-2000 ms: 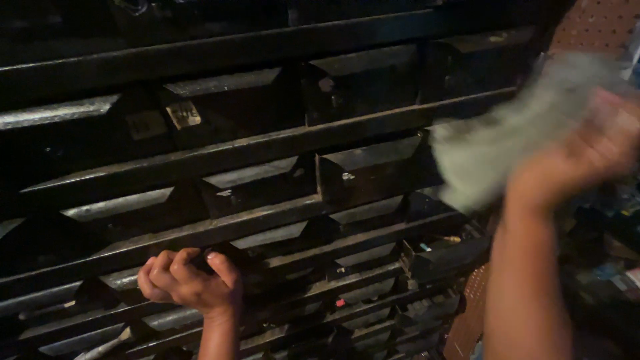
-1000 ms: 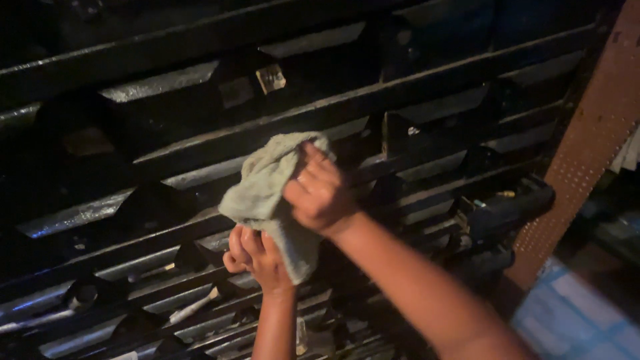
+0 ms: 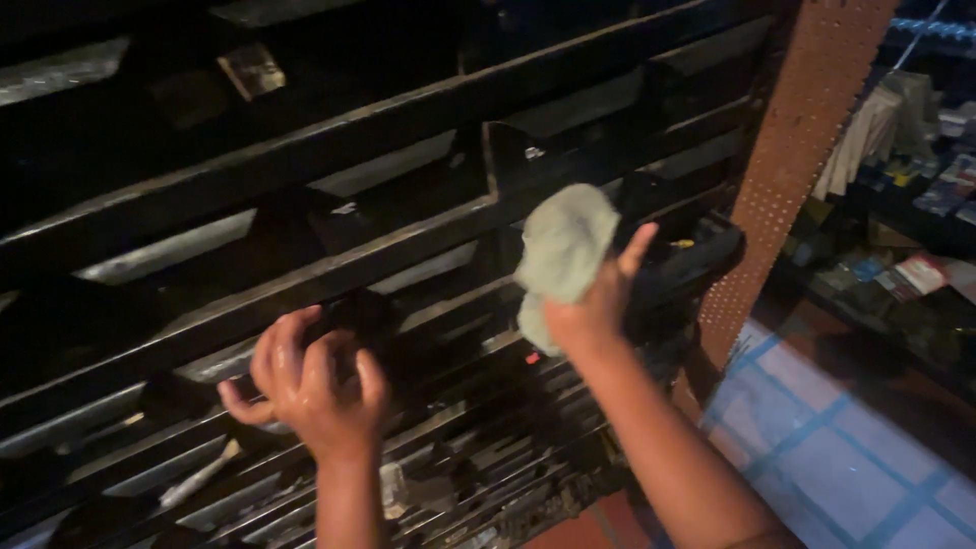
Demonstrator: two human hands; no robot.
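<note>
A pale green-grey cloth (image 3: 568, 244) is bunched in my right hand (image 3: 598, 305), held in front of the dark rack, with one finger sticking out to the side. My left hand (image 3: 320, 381) is to the left and lower, its fingers apart and curled near the edge of a dark shelf rail (image 3: 267, 286). Nothing shows in my left hand; whether its fingertips touch the rack I cannot tell. Rows of dark bins with pale, shiny slanted edges fill the rack behind both hands.
A brown perforated metal post (image 3: 785, 175) stands at the rack's right side. Beyond it are pale hanging cloths (image 3: 865, 137), small packets (image 3: 923, 271) and a tiled floor (image 3: 823, 419) with bluish light. A pale stick-like object (image 3: 198, 476) lies among the lower bins.
One second ago both hands were together at the cloth; now they are apart, with the cloth in my right hand, over to the right. The view has shifted to show more of the post and floor.
</note>
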